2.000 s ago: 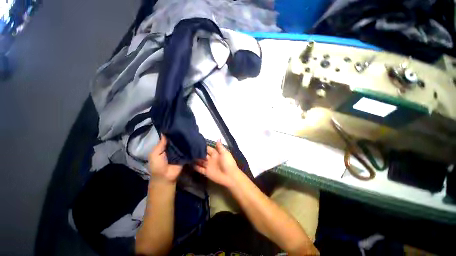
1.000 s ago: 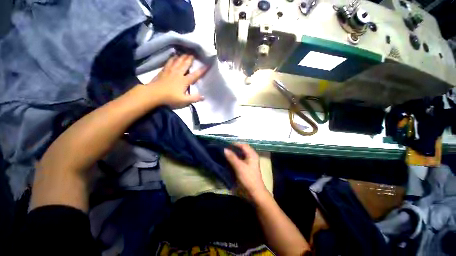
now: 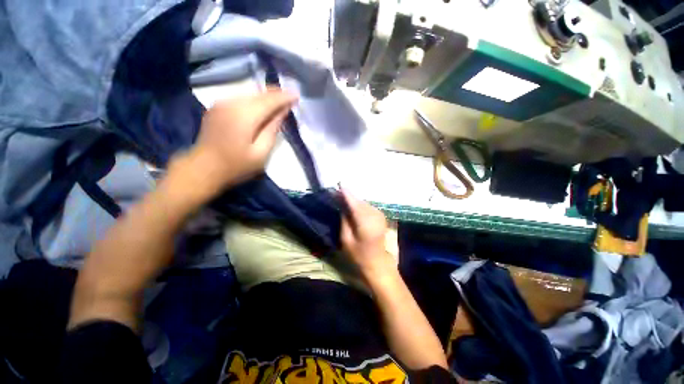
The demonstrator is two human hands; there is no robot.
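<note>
A pale grey-blue garment (image 3: 60, 67) with navy parts is heaped at the left and reaches over the table edge. My left hand (image 3: 244, 131) is blurred over the garment, with thumb and fingers close together; whether it grips cloth is unclear. My right hand (image 3: 364, 229) pinches the navy fabric (image 3: 311, 217) at the table's front edge. A narrow navy strip (image 3: 300, 146) runs between the hands across the pale cloth. The sewing machine head (image 3: 517, 75) stands right of the garment, and its needle area (image 3: 379, 101) is lit. No cloth is seen under the needle.
Scissors (image 3: 446, 161) with orange-brown and green handles lie under the machine arm. A black pad (image 3: 529, 176) and a dark bundle with yellow-orange (image 3: 600, 191) lie farther right. Below the green table edge (image 3: 480, 225) are brown cardboard (image 3: 551, 289) and navy and grey pieces (image 3: 630, 311).
Since one second ago, my left hand has moved slightly left and down, lifting off the pale cloth. The navy strip now shows between my hands. My right hand stays on the navy fabric. The view has shifted slightly.
</note>
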